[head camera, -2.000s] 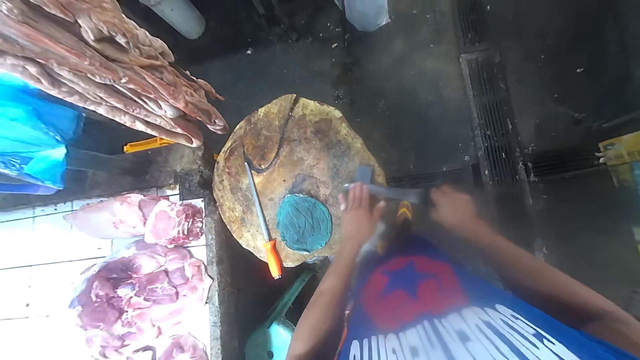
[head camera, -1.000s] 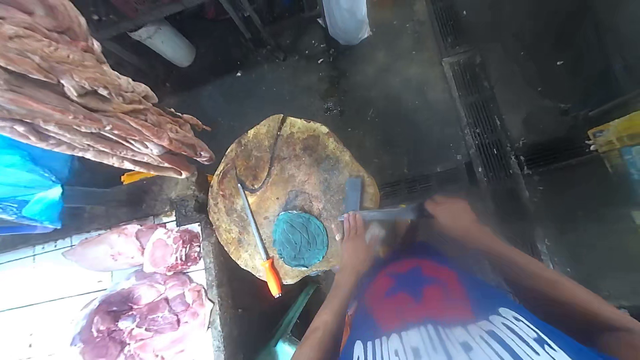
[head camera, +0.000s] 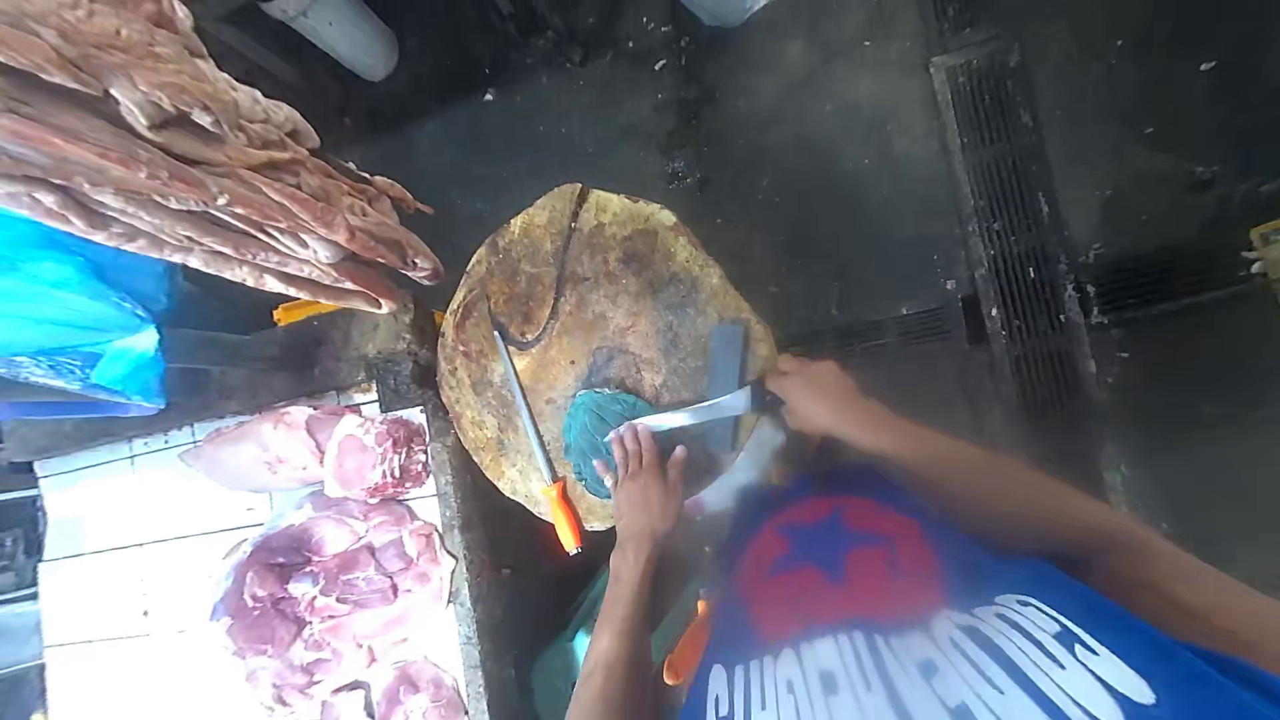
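Note:
My right hand (head camera: 815, 395) is closed on the dark handle of a knife (head camera: 700, 412) above the right part of a round wooden chopping block (head camera: 640, 270). The blade points left, its tip near the fingers of my left hand (head camera: 643, 480). Those fingers lie at the tip and over the edge of a round green pad (head camera: 590, 430); whether they press on the blade is not clear. A grey rectangular whetstone (head camera: 726, 370) lies partly beneath the blade. Left of the pad rests a sharpening steel (head camera: 525, 410) with an orange handle, which sticks out past the block's edge.
Raw meat (head camera: 335, 590) lies on a white tiled counter (head camera: 100, 590) at the lower left. Long strips of meat or offal (head camera: 200, 160) hang at the upper left, beside a blue plastic bag (head camera: 80, 310). A floor drain grate (head camera: 1020, 220) runs along the right.
The knife, earlier over the whetstone at the block's right edge, now reaches left to the green pad. My left hand has moved left with its tip, onto the pad's edge.

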